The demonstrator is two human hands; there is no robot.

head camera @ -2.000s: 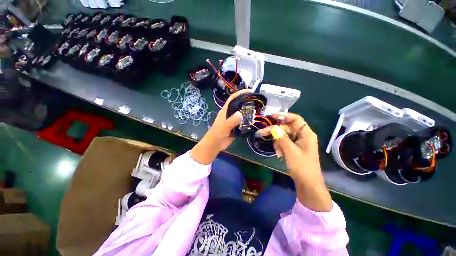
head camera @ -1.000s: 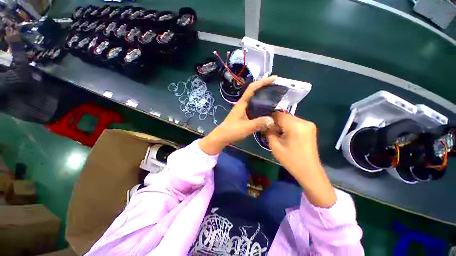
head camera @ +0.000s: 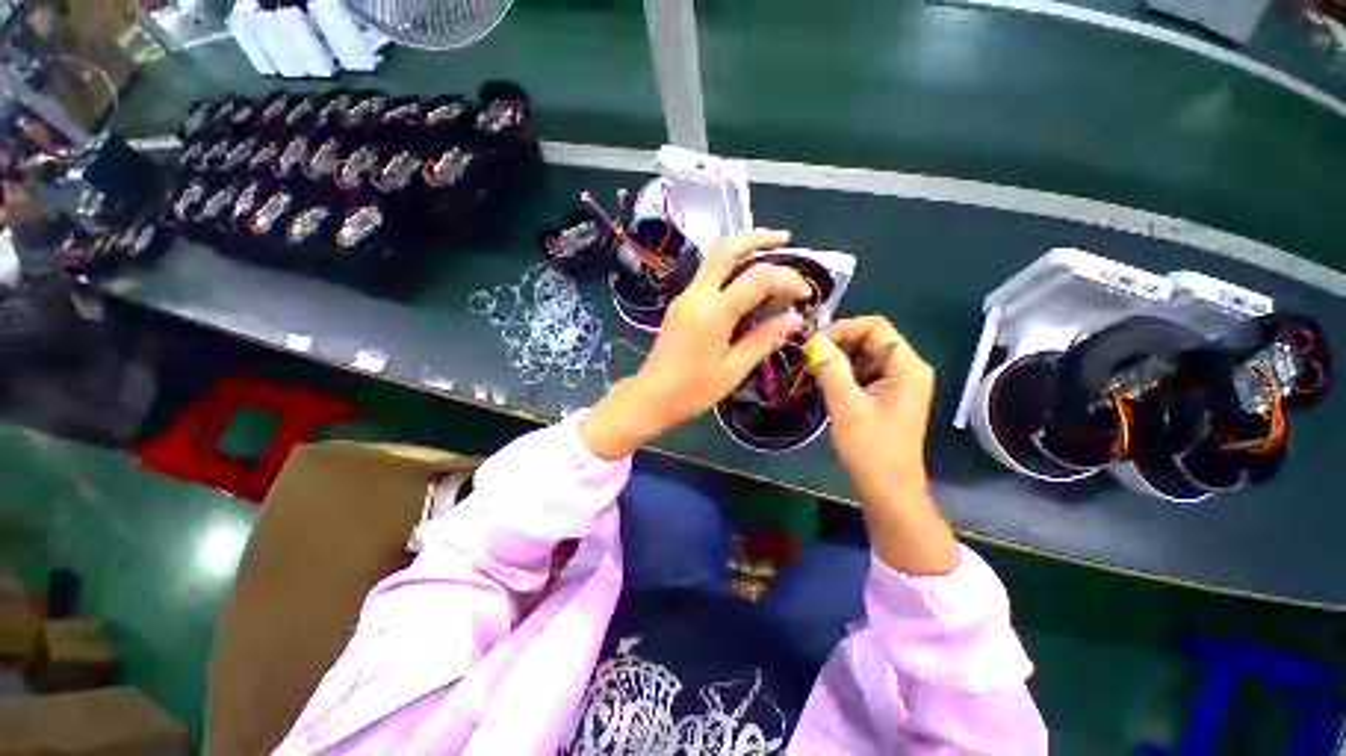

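A camera housing (head camera: pixel 771 421) with a black open interior and a white rim stands at the bench's near edge, wires inside it. A black front camera module (head camera: pixel 805 270) rests above it against the white bracket, partly hidden by my left hand. My left hand (head camera: pixel 716 332) is over the module and housing, its fingertips at the wires. My right hand (head camera: pixel 874 387), with a yellow band on a finger, pinches at the wires from the right. The fingertips of both hands nearly meet. The exact wire or connector between them is too small to tell.
Another open housing (head camera: pixel 653 281) with red wires stands behind left, beside a loose module (head camera: pixel 576 239). Tangled white loops (head camera: pixel 543 328) lie left of it. Rows of modules (head camera: pixel 354 163) stand far left. Housings with modules (head camera: pixel 1129 421) stand right. A cardboard carton (head camera: pixel 332 547) is beside my lap.
The module has gone from being held up in my left hand to lying against the bracket behind the housing. Both hands have moved to the wires above the housing. The view has shifted slightly.
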